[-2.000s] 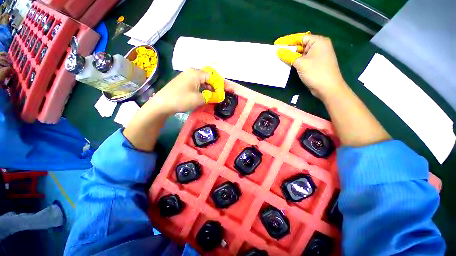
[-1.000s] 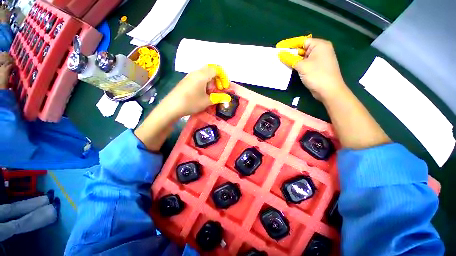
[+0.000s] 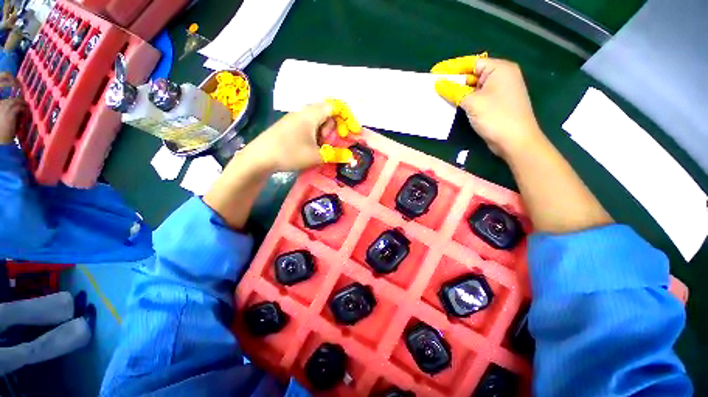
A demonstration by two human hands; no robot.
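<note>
A pink-red foam tray (image 3: 373,203) holds black lens units in square pockets. My left hand (image 3: 307,138), with yellow finger cots, is over the tray's far left corner. Its thumb tip touches or overlaps the edge of a black lens unit (image 3: 356,168), and its other fingertips are apart from the thumb. A small pale spot shows beside the thumb; I cannot tell if it is wipe or glare. My right hand (image 3: 493,97) is raised beyond the tray, its yellow fingertips pinching a small white wipe at the right end of a long white strip (image 3: 365,94).
Two bottles (image 3: 177,116) and yellow finger cots (image 3: 230,94) are in a metal dish at left, with white squares (image 3: 168,163) beside it. White strips (image 3: 250,31) lie at the back, another strip (image 3: 638,172) at right. A neighbour's blue sleeve (image 3: 70,225) and tilted tray (image 3: 58,93) are at left.
My left fingertips have opened apart, and the thumb has moved down to the corner unit. My right hand has hardly moved. The neighbour's hand at far left has shifted.
</note>
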